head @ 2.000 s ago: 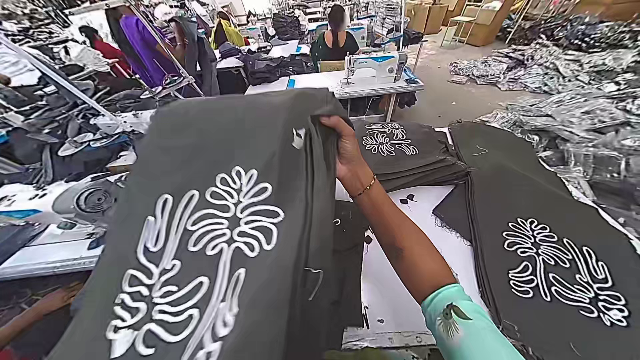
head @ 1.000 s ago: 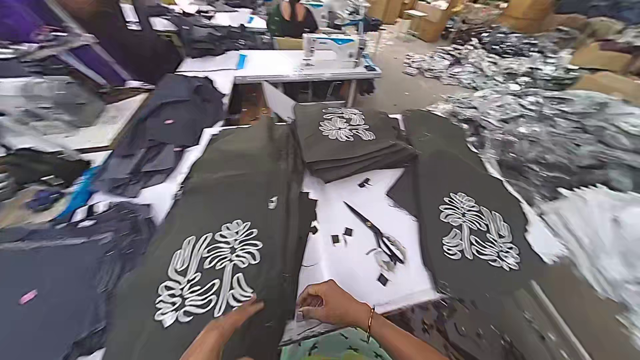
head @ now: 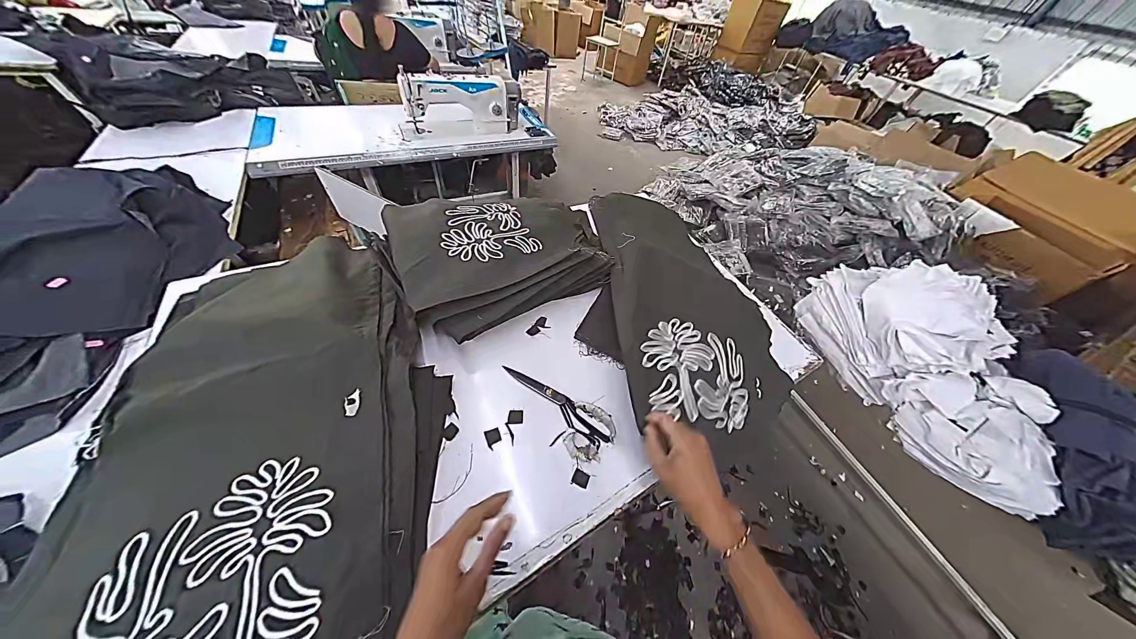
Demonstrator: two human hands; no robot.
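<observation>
My left hand (head: 457,564) is over the near edge of the white tabletop (head: 519,524), fingers apart and nothing in it. My right hand (head: 688,461) reaches to the lower edge of the dark fabric panel with white cord embroidery (head: 635,293) on the right; whether it touches or pinches the cloth I cannot tell. Between the panels lie black-handled fabric scissors (head: 564,404), with small dark cloth scraps (head: 493,437) around them. A larger stack of embroidered dark panels (head: 293,355) covers the left side, and a folded embroidered stack (head: 515,284) sits at the back.
Beyond the table stands a sewing machine (head: 466,99) on its own white table, with a seated person (head: 373,40) behind. Dark garments (head: 98,240) lie at left. To the right are a white cloth pile (head: 941,382), plastic-wrapped packs (head: 825,195) and cardboard boxes (head: 1056,222).
Two seconds ago my hand gripped the raised left stack; a second ago that stack was lying down. Since then my right hand has moved to the right panel. The view has shifted.
</observation>
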